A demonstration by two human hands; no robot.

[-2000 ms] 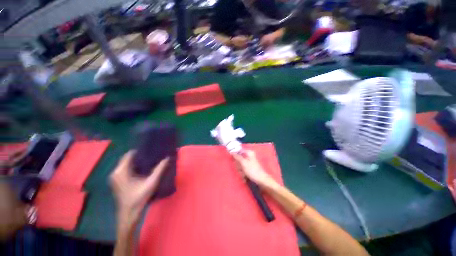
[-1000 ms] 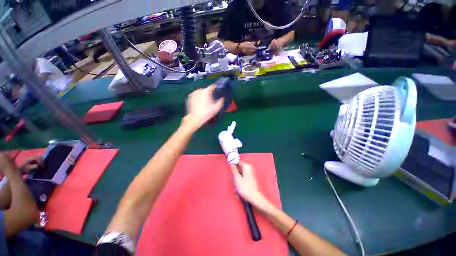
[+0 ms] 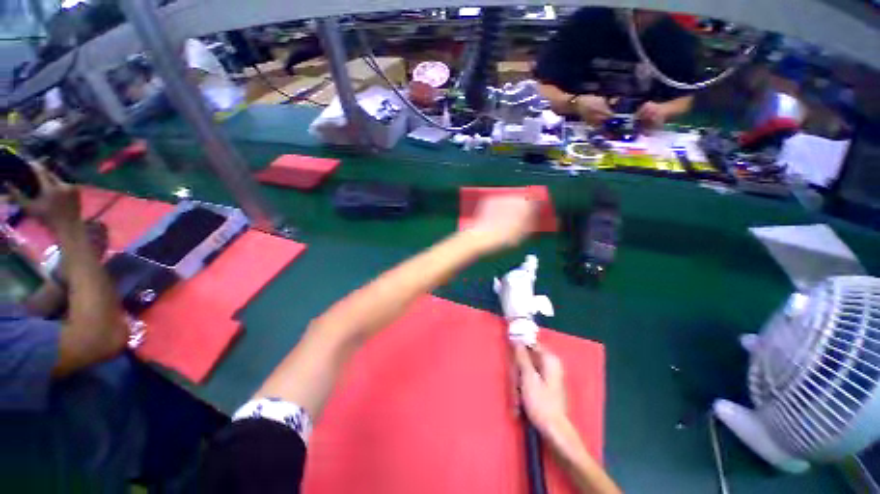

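My right hand (image 3: pixel 542 388) is closed on the black handle of a cloth-wrapped mallet, whose bunched white head (image 3: pixel 522 301) points away from me above the large red foam pad (image 3: pixel 415 405). My left hand (image 3: pixel 506 220) is stretched forward over a small red foam sheet (image 3: pixel 548 205); it is blurred, and its fingers and anything in them cannot be made out. A black device unit (image 3: pixel 598 236) is on the green surface to the right of my left hand. Another black unit (image 3: pixel 372 200) lies to the left of the small sheet.
A white fan (image 3: pixel 825 371) with its cord stands at right, near a white sheet (image 3: pixel 809 253). At left a person's arm (image 3: pixel 82 280) is beside a tray of black parts (image 3: pixel 189 238) and red foam. A metal post (image 3: pixel 203 116) rises at left. Another person (image 3: pixel 618 58) works across the line.
The view has turned right. The black unit that was in my left hand now shows on the green surface beside it. My left hand is over the small red sheet. My right hand keeps the mallet.
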